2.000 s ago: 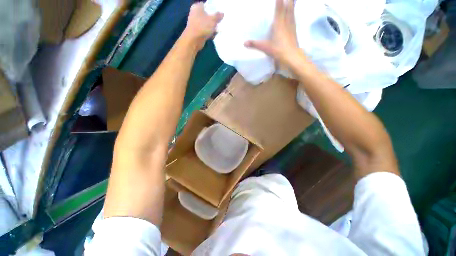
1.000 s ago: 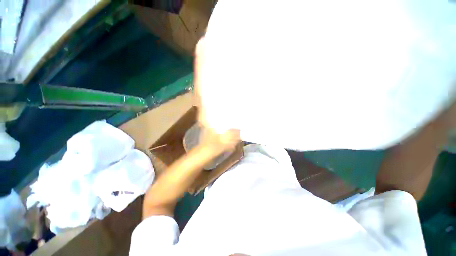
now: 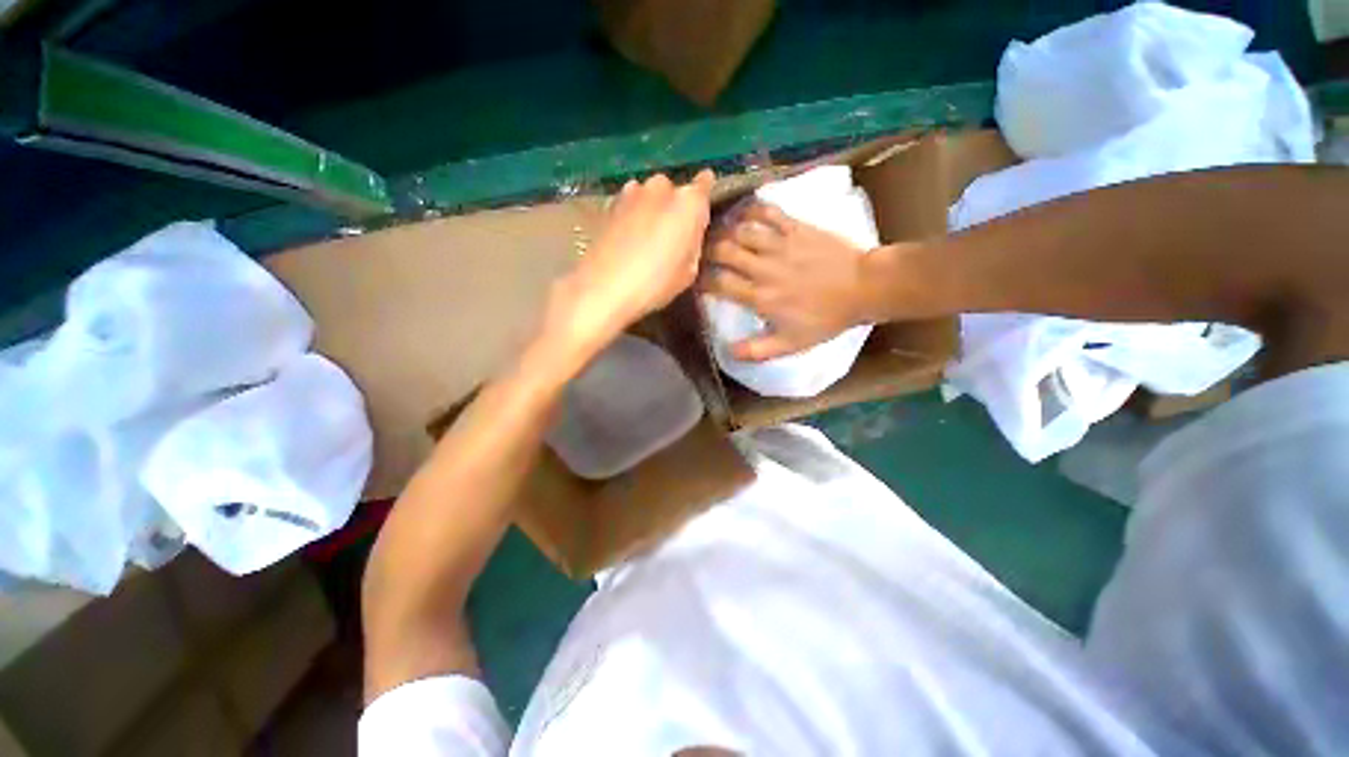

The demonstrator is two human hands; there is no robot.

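Note:
My right hand (image 3: 792,281) lies spread on a white wrapped product unit (image 3: 806,362) that sits in an open brown inner carton (image 3: 914,333). My left hand (image 3: 644,244) has its fingers curled at that carton's left edge, seemingly on its flap; the exact grip is hidden. A second open carton (image 3: 592,525) stands to the left, tilted, beside the first, with a pale bowl-shaped part (image 3: 629,411) in it. My left forearm crosses over part of this carton.
Piles of white bagged units lie at the left (image 3: 193,326) and the right (image 3: 1124,89). A cardboard sheet (image 3: 429,303) lies under the work. A green metal rail (image 3: 518,181) runs behind. Another brown carton (image 3: 688,37) is beyond it. Brown cartons (image 3: 222,636) are low at left.
The large white bundle that filled the near view is now down in the carton, under my right hand. My left hand has moved up and away from the bowl-shaped part. The view has shifted.

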